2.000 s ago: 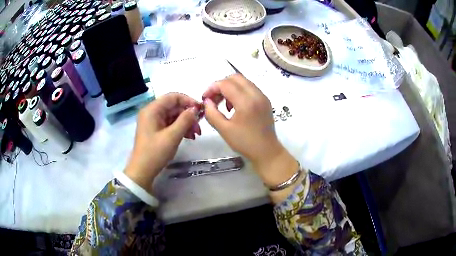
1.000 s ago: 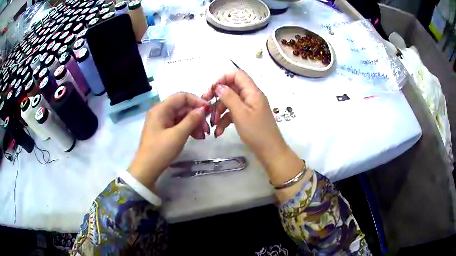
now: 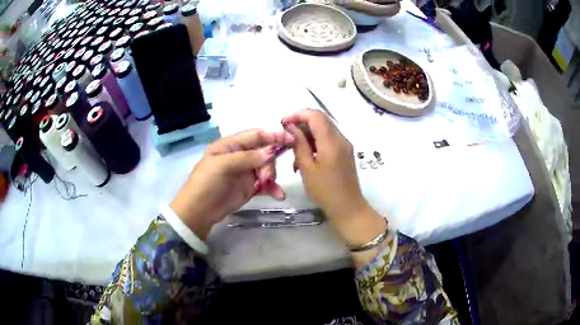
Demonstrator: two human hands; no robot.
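Note:
My left hand (image 3: 222,171) is in front of me over the table, thumb and fingers pinched on a tiny thin dark item (image 3: 280,149), too small to name. My right hand (image 3: 327,162) meets it from the right, thumb and index fingertips together. Whether the right fingertips hold thread or the same item cannot be told. Silver thread snips (image 3: 276,218) lie flat on the white table below both hands, touched by neither.
Thread cones (image 3: 111,136) crowd the left. A phone (image 3: 170,79) stands on a pale blue base. Amber beads (image 3: 402,79) lie in an oval dish (image 3: 375,95), with a round dish (image 3: 317,28) behind. Small metallic pieces (image 3: 371,160) and a plastic bag (image 3: 474,101) lie to the right.
The view has shifted, so the table things appear further right and lower. The left fingers have spread more, and the right hand has turned with its fingertips against the left's.

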